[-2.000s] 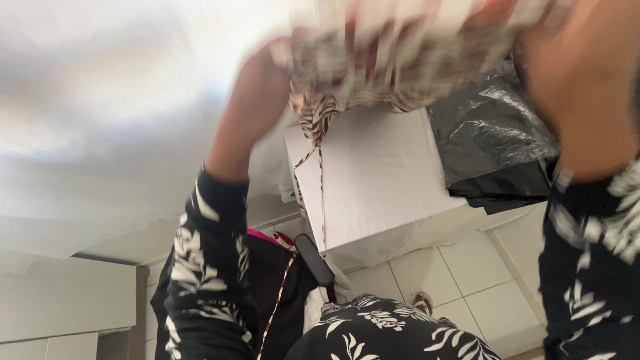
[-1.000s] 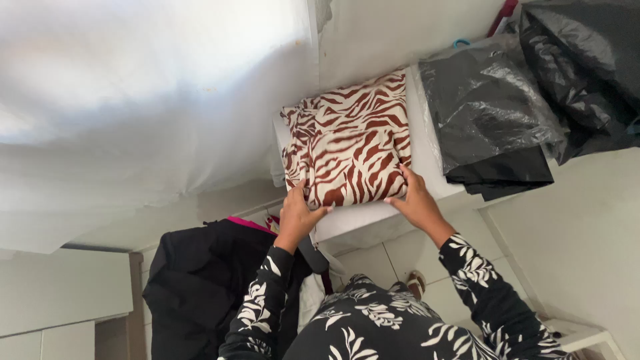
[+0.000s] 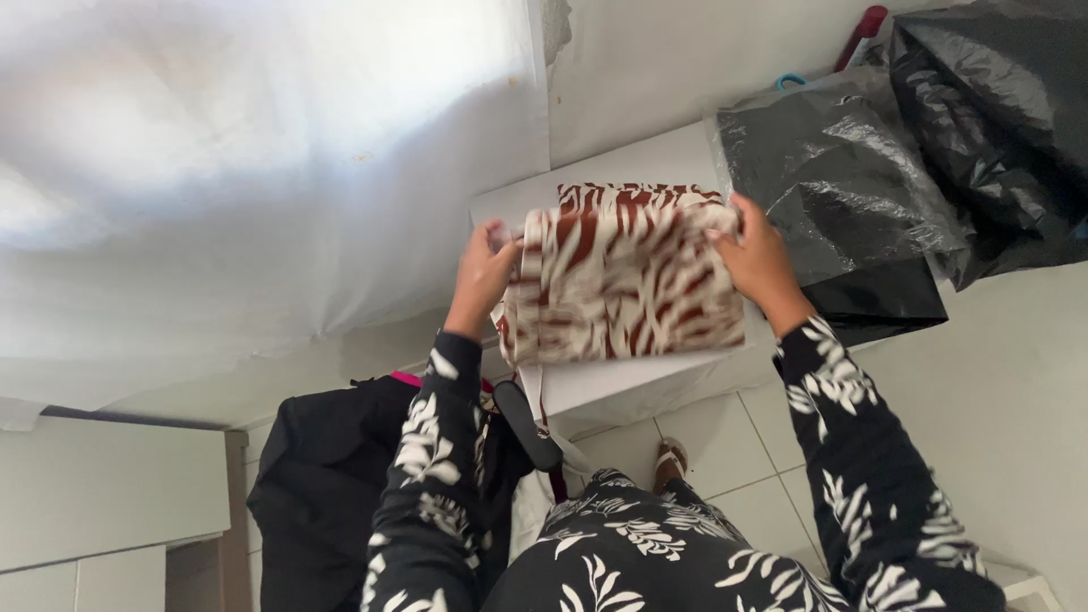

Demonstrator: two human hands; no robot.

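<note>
A folded brown-and-cream zebra-print cloth [image 3: 629,289] lies over the white-covered table [image 3: 586,395], somewhat blurred by motion. At its upper left corner my left hand [image 3: 489,276] pinches the edge between thumb and fingers. My right hand [image 3: 756,255] grips the upper right edge. Another fold of the same print shows behind the top edge. A thin cord of matching print hangs from the cloth's lower left, over the table edge.
Clear plastic packaging with dark contents [image 3: 816,178] lies right of the cloth, beside a black plastic bag [image 3: 1003,144]. Black fabric [image 3: 331,484] hangs at lower left near a dark rounded object [image 3: 527,425]. A white sheet [image 3: 255,170] covers the left side. A drawer unit [image 3: 110,484] stands lower left.
Two seconds ago the cloth was held up, blurred, near the camera; one second ago it lay folded on the table, with my hands at its near edge. Both hands have moved to its upper corners.
</note>
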